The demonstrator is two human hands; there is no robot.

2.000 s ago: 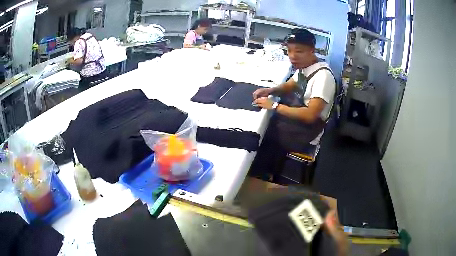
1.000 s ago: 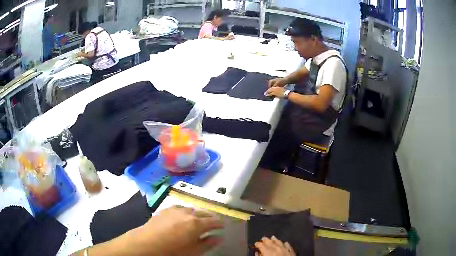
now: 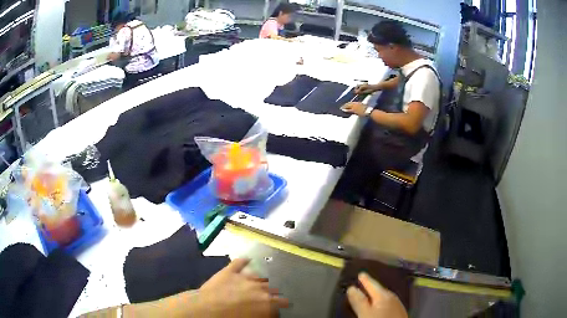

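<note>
A black fabric panel lies on the metal machine bed, its far edge at the long clamp bar with a yellow strip beside it. My right hand is on this panel, fingertips toward the bar. The bottom edge cuts the hand off, and I cannot tell whether it pinches or only presses the cloth. My left hand is over the bed left of the panel, fingers slightly apart, with no cloth visible in it.
Black pieces lie left of the bed. Beyond are a bagged red-orange container on a blue tray, a squeeze bottle, a second bagged container, a black fabric pile and a brown board. A person sits at the table's right side.
The blurred dark piece with a white label, held up earlier, is no longer seen. A panel now lies at the bar. My right hand has moved right and up on it; the view has shifted.
</note>
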